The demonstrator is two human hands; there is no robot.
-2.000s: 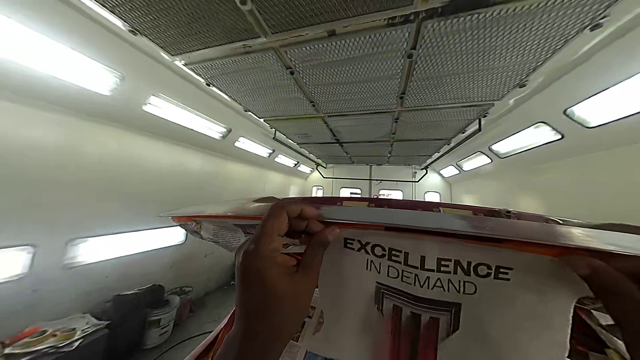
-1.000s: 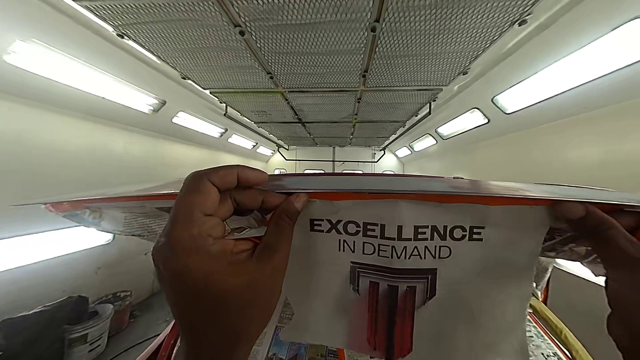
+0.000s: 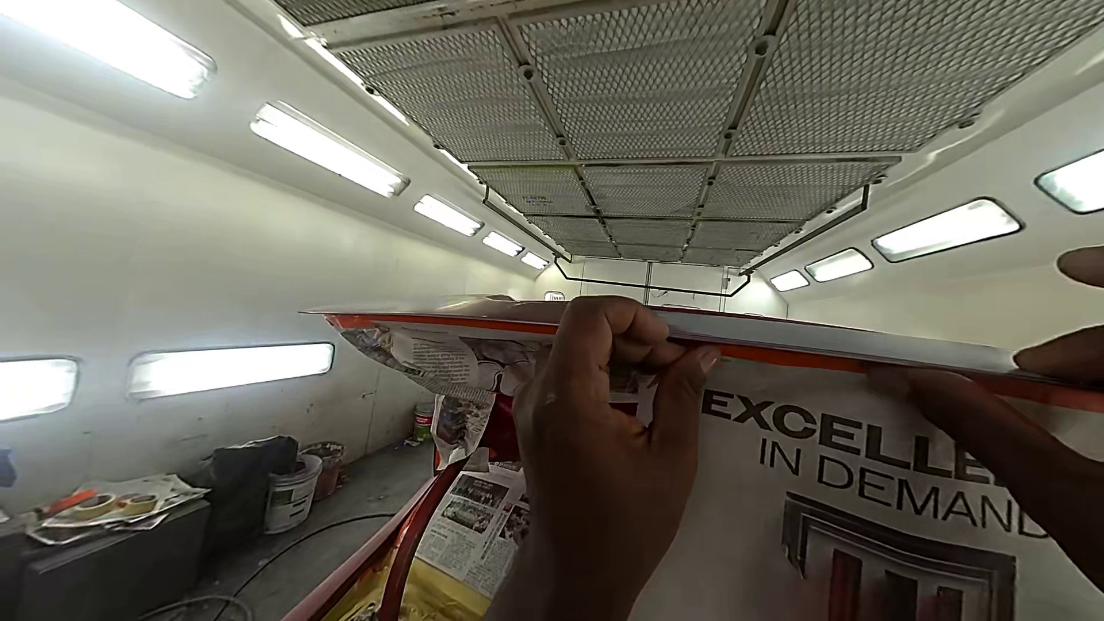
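Observation:
A raised panel edge (image 3: 802, 335) of a red vehicle crosses the view, with orange masking tape (image 3: 793, 356) along its underside. Printed newspaper sheets (image 3: 742, 483) hang from the tape. My left hand (image 3: 612, 431) pinches the panel edge and tape between thumb and curled fingers at the centre. At the right, my right hand (image 3: 1009, 414) has its thumb under the taped edge and its fingers over the top; part of it lies outside the view. More crumpled newspaper (image 3: 440, 358) covers the panel's left end.
Below lie red bodywork (image 3: 345, 573), newspaper (image 3: 474, 526) and yellow masking material (image 3: 444, 595). At the left, a dark box (image 3: 112, 561) bears papers and tape rolls (image 3: 93, 506). Buckets (image 3: 293, 493) stand by the wall, and a hose (image 3: 293, 539) runs over the floor. Grated panels (image 3: 647, 78) line the ceiling.
My right hand has come nearer to my left hand along the taped edge. My left hand still grips the edge. The view has turned left since one second ago.

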